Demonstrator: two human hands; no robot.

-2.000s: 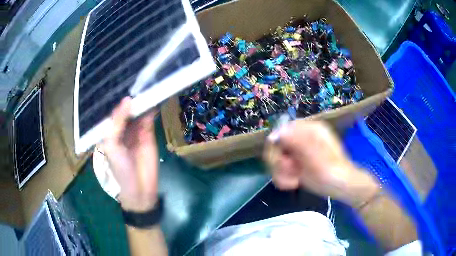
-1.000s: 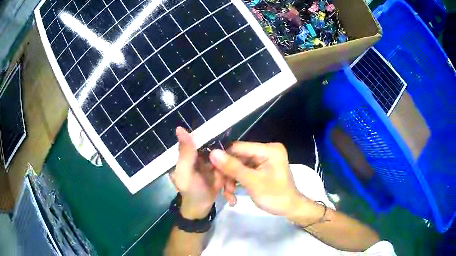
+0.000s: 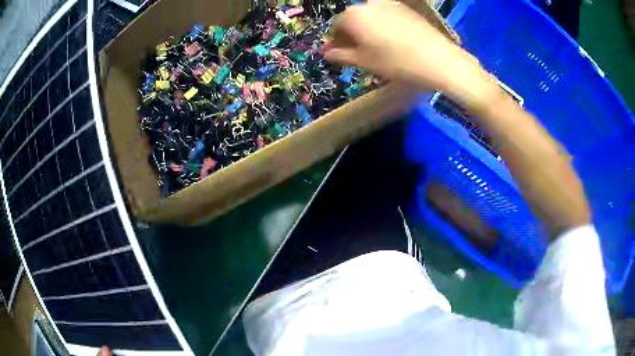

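A large solar panel (image 3: pixel 76 201), black with white grid lines and border, stands tilted at the left, cut off by the picture edge. Only a fingertip of my left hand (image 3: pixel 104 351) shows, at the panel's bottom border; the rest is out of the picture. My right hand (image 3: pixel 372 38) is over the right part of the open cardboard carton, its fingers bent down at the clips. Whether a clip is between them is not visible. The carton (image 3: pixel 278 156) holds a heap of binder clips (image 3: pixel 237 90) in black, blue, pink, yellow and teal.
A blue plastic crate (image 3: pixel 557 90) stands at the right, with a smaller solar panel (image 3: pixel 463 115) in it, partly behind my right forearm. The green bench top (image 3: pixel 202 257) shows between the large panel and my white clothing. Another panel's edge shows at the lower left.
The large panel has moved left and down with my left hand, which is now almost out of view. My right hand has left the panel's edge and moved up over the carton.
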